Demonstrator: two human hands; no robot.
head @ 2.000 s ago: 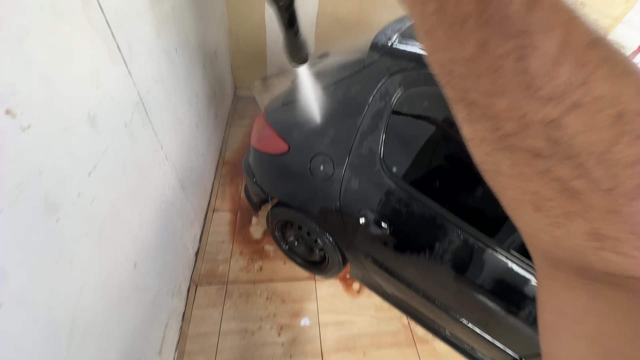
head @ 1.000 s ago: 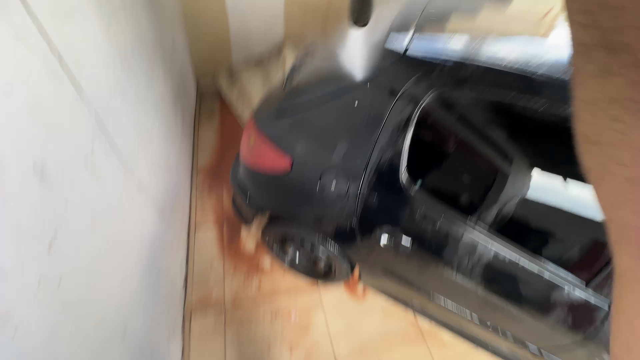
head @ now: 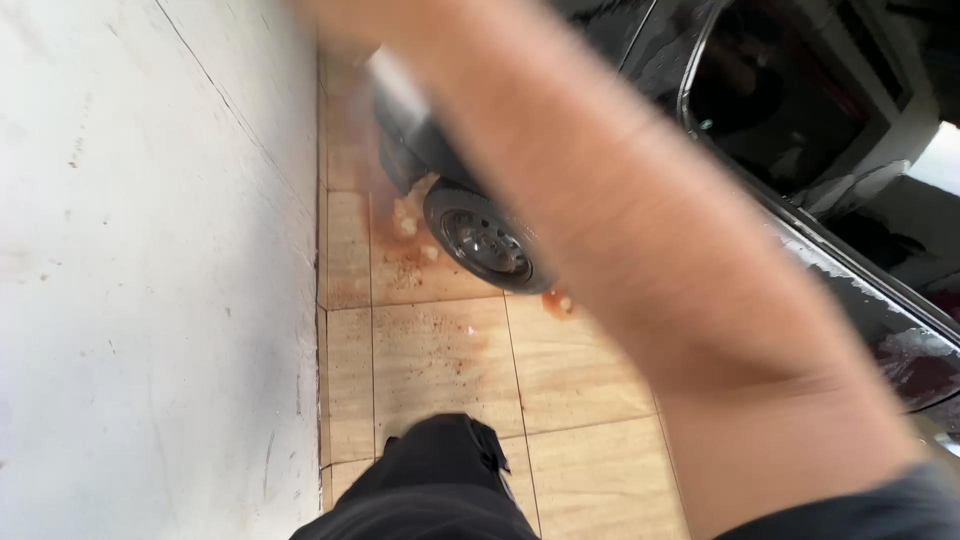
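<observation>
My right forearm, bare below a dark sleeve, reaches across the view from the lower right to the top, blurred by motion. Its hand lies beyond the top edge, so what it holds cannot be seen. Behind the arm stands a wet black car (head: 862,262), partly covered by it. A whitish spray (head: 397,82) meets the car's rear corner, left of the forearm. The rear wheel (head: 487,244) with its dark steel rim shows below that corner. My left hand is out of view.
A scuffed white wall (head: 165,300) runs down the left side, near the car's rear. Wet beige floor tiles (head: 442,367) carry reddish-brown dirt and foam around the wheel. My leg in dark trousers (head: 442,480) is at the bottom.
The spray was on the upper rear body before and is now low at the rear corner. The nozzle seen earlier is out of sight. The view has tilted down.
</observation>
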